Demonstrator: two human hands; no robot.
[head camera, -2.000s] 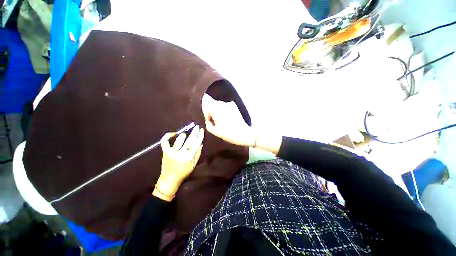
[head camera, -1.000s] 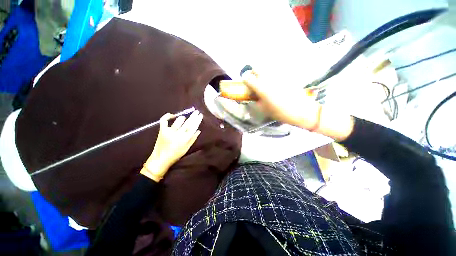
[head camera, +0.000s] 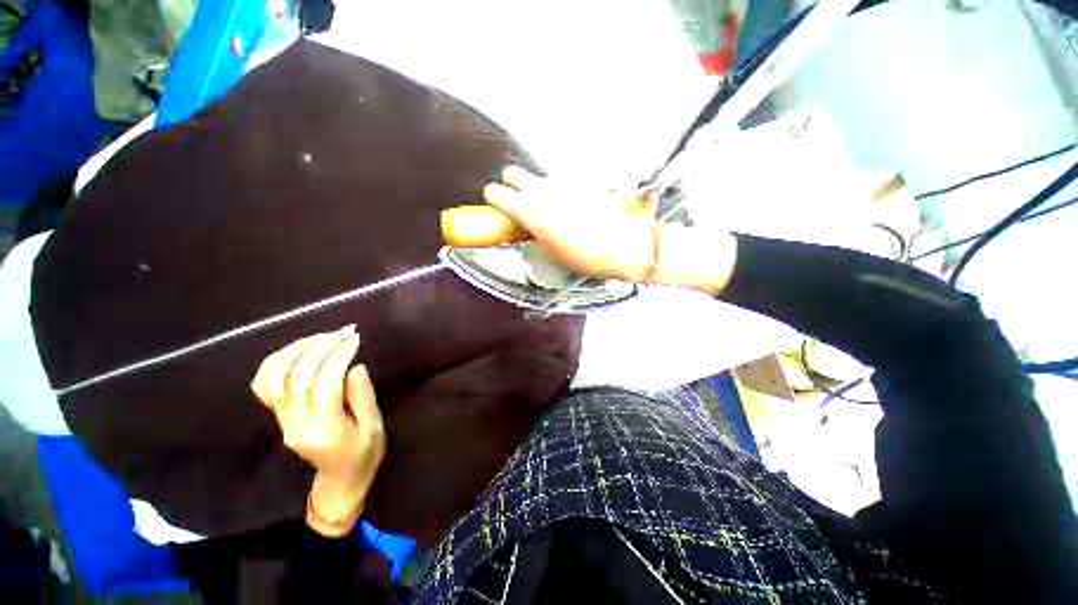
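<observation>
The dark brown garment (head camera: 236,213) lies spread over the off-white padded form (head camera: 26,396), which shows at its left end. A pale zip (head camera: 254,325) runs from the left edge up to the iron's tip. My right hand (head camera: 579,231) is closed around the orange handle of the steam iron (head camera: 520,274). The silver iron plate rests over the neckline end of the garment and hides the neck opening. My left hand (head camera: 325,408) is just below the zip, fingers slightly bent and apart, with nothing seen in it.
Blue plastic bins (head camera: 213,59) stand beside the upper left edge and below the form. The white table cover (head camera: 591,71) spreads behind the garment. A hose and dark cables (head camera: 1005,231) run at the right. My checked apron (head camera: 627,473) touches the near side.
My right hand went from the neckline to the iron, brought it over from the right and moved it left onto the garment's neck end. My left hand has left the zip top, moving left and down.
</observation>
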